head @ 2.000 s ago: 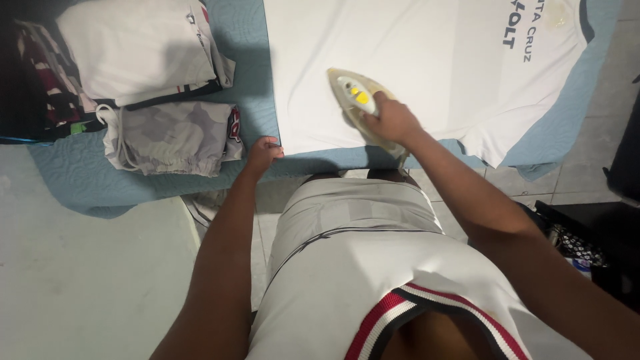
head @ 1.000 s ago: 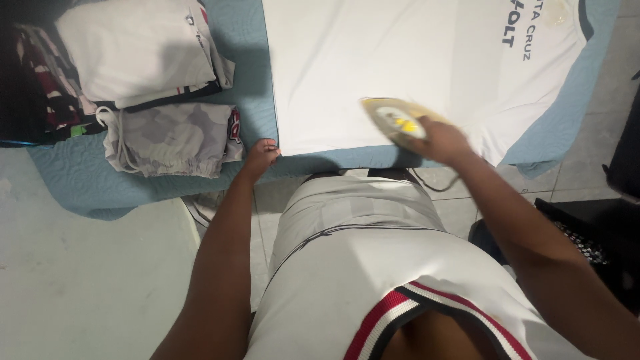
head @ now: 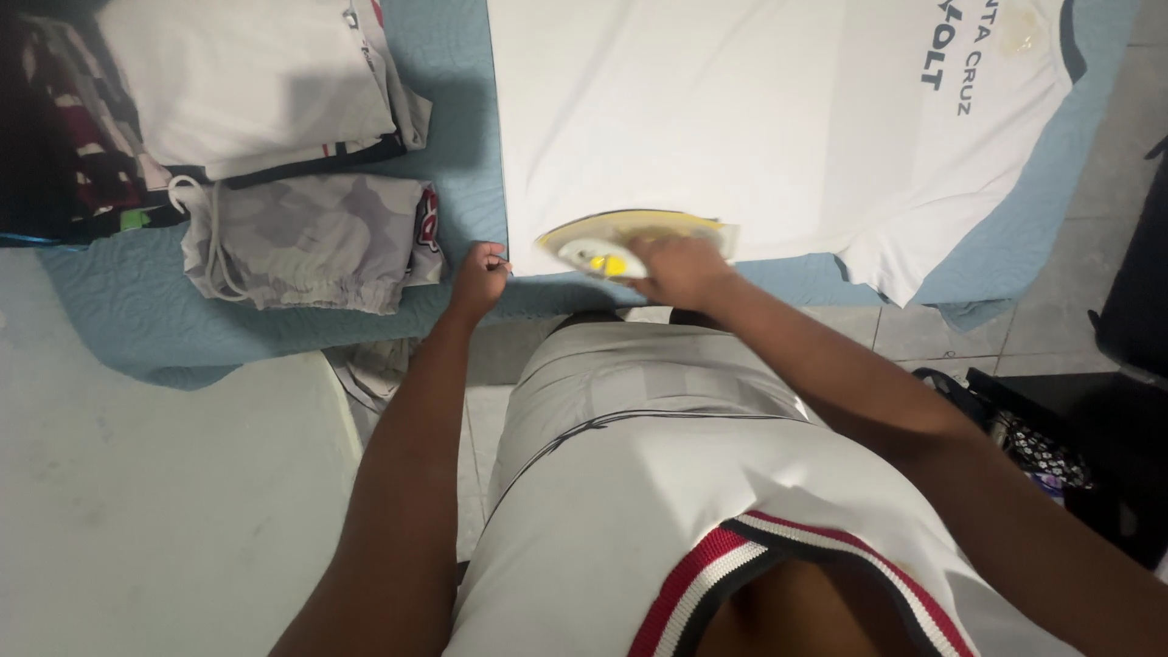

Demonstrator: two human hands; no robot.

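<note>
A white printed jersey (head: 693, 109) lies spread flat on a blue quilted cover (head: 456, 119), its dark-trimmed collar toward the right. My right hand (head: 680, 269) is closed on the handle of a clothes iron (head: 593, 254), whose tip points left. The iron lies over the jersey's near edge, close to its lower left corner; motion blurs it slightly. My left hand (head: 484, 278) pinches that corner of the jersey with curled fingers. Its wrist rests by the near edge of the cover.
Left of the jersey sit folded grey patterned shorts with a drawstring (head: 306, 242) and a stack of folded white clothes (head: 251, 82). Darker garments (head: 82, 128) lie at the far left. A pale surface (head: 164, 474) fills the lower left. Dark items (head: 1049, 447) stand at the right over floor tiles.
The iron in my right hand has moved left along the jersey's near edge since one second ago, after a shift to the right before that. My left hand has stayed at the corner.
</note>
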